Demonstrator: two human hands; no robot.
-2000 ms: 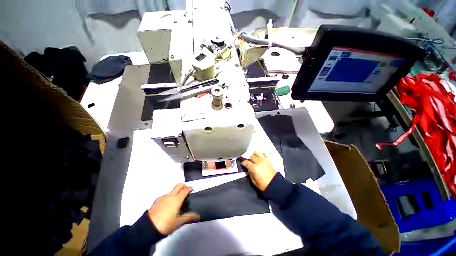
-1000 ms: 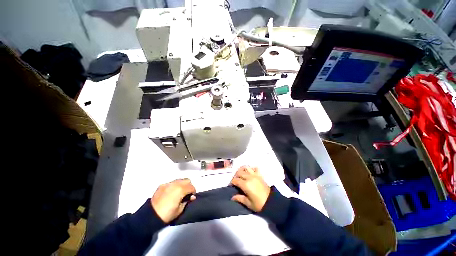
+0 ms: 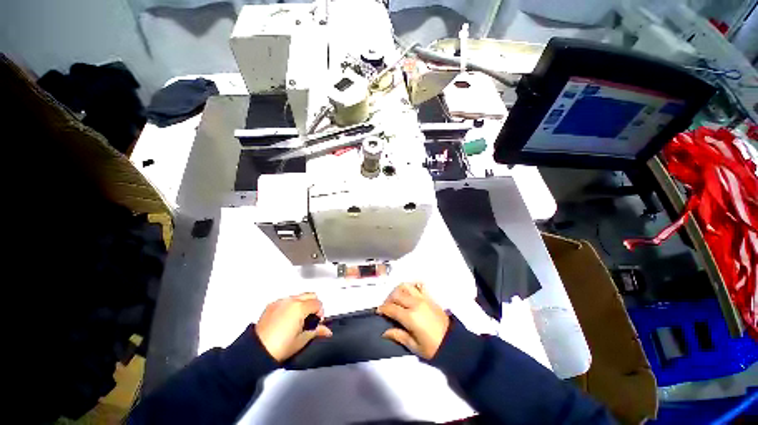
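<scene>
A black fabric panel point(image 3: 353, 342) lies on the white sheet in front of the machine head. My left hand point(image 3: 291, 326) holds its left end, with a small black piece point(image 3: 312, 321) between thumb and fingers. My right hand point(image 3: 417, 320) grips the panel's upper right part between thumb and fingers. The work clamp point(image 3: 363, 271) with a reddish-orange centre sits under the off-white head of the sewing machine point(image 3: 371, 222), beyond both hands. The panel is apart from the clamp.
Overlapping black pieces point(image 3: 486, 247) lie right of the head. A dark carton point(image 3: 154, 178) stands at left, an open brown carton point(image 3: 602, 319) at right. The control screen point(image 3: 602, 108) is upper right, red straps point(image 3: 719, 199) far right, a blue crate point(image 3: 690, 344) lower right. A metal tool lies on the head.
The panel and dark material have come out from the clamp towards me. My right hand moved back from the clamp to the panel's edge. In the last second the hands have barely moved.
</scene>
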